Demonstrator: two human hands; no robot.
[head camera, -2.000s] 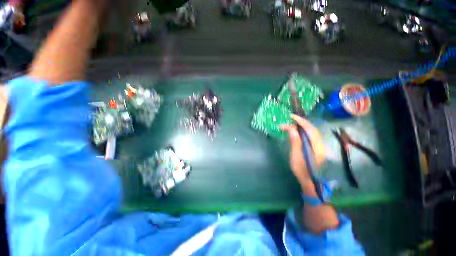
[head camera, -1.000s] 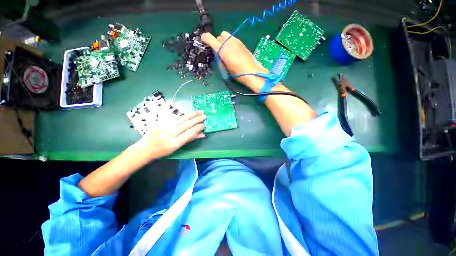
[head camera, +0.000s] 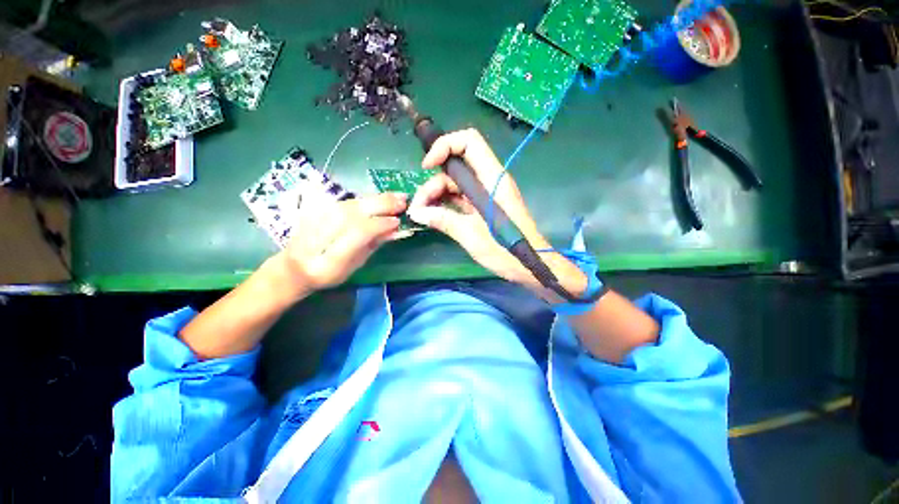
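Observation:
My right hand holds the black soldering iron, its metal tip pointing up and left towards the heap of small black components. Its thumb and finger are also at the right edge of a green circuit board. My left hand has its fingertips at this board's lower left; the hands hide much of it, and whether it is lifted I cannot tell. A whitish populated board lies partly under my left hand. A thin solder wire curls above my left fingers.
Two green boards overlap at upper right, beside a blue solder spool. Open nippers lie at right. A white tray and boards with orange parts are at upper left. A blue coiled cord crosses the upper right.
My right hand has moved from the component heap down to the green board, with the iron across it. My left hand stays by the boards. The view has shifted slightly.

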